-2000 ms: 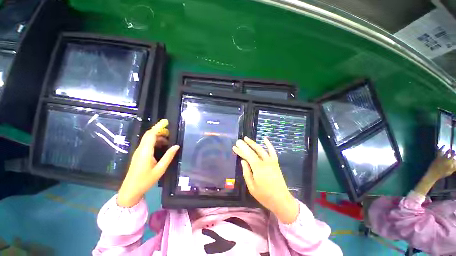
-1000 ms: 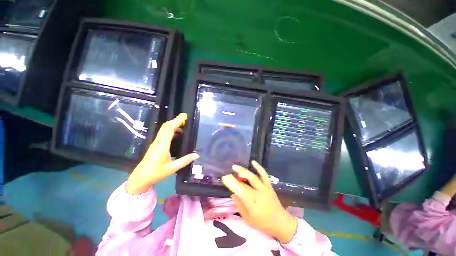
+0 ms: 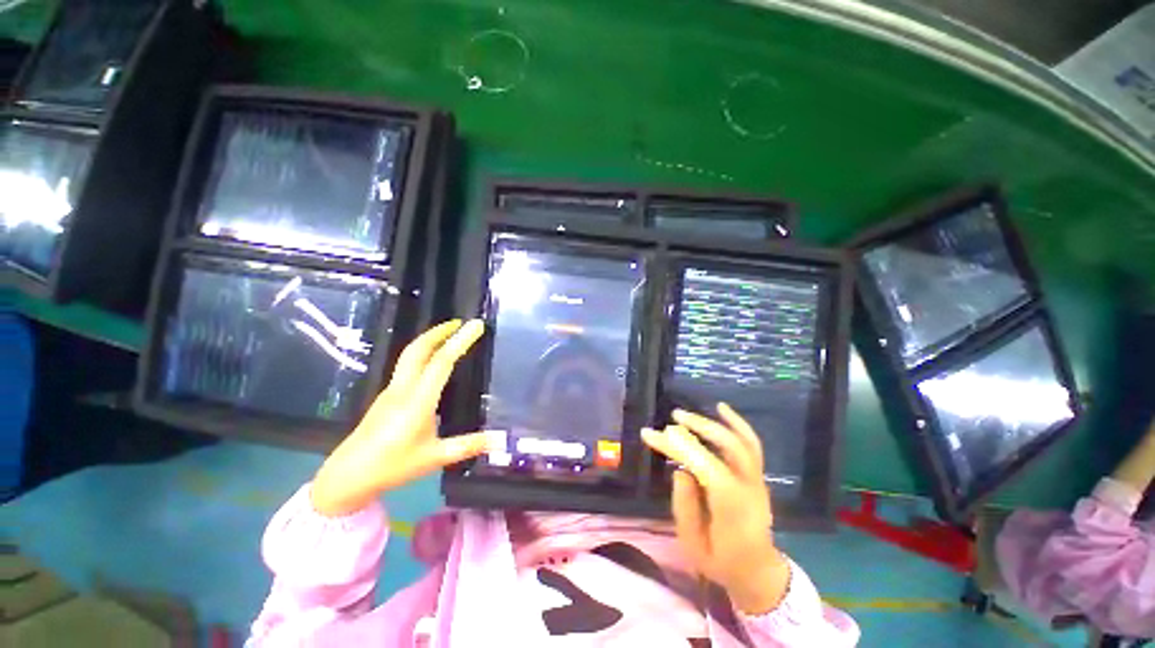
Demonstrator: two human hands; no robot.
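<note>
A black tray (image 3: 557,496) lies in front of me with two tablets side by side. The left tablet (image 3: 557,361) shows a dim grey-blue picture with a white bar and an orange square near its bottom. The right tablet (image 3: 747,342) is dark with rows of small white and green text. My left hand (image 3: 399,411) is at the tray's left edge, thumb at the left tablet's lower left corner, fingers apart. My right hand (image 3: 725,500) is over the lower part of the right tablet and the centre bar, fingers spread and holding nothing.
Another tray (image 3: 640,193) lies behind mine. Stacked trays (image 3: 424,190) with two tablets are at left, more trays (image 3: 127,165) at far left. A tilted tray (image 3: 931,367) is at right. A person's pink sleeve (image 3: 1077,563) shows at far right, by a red object (image 3: 906,532).
My right hand has moved from the left tablet's lower right corner to the right. A white bar now shows at the left tablet's bottom. The camera view has shifted.
</note>
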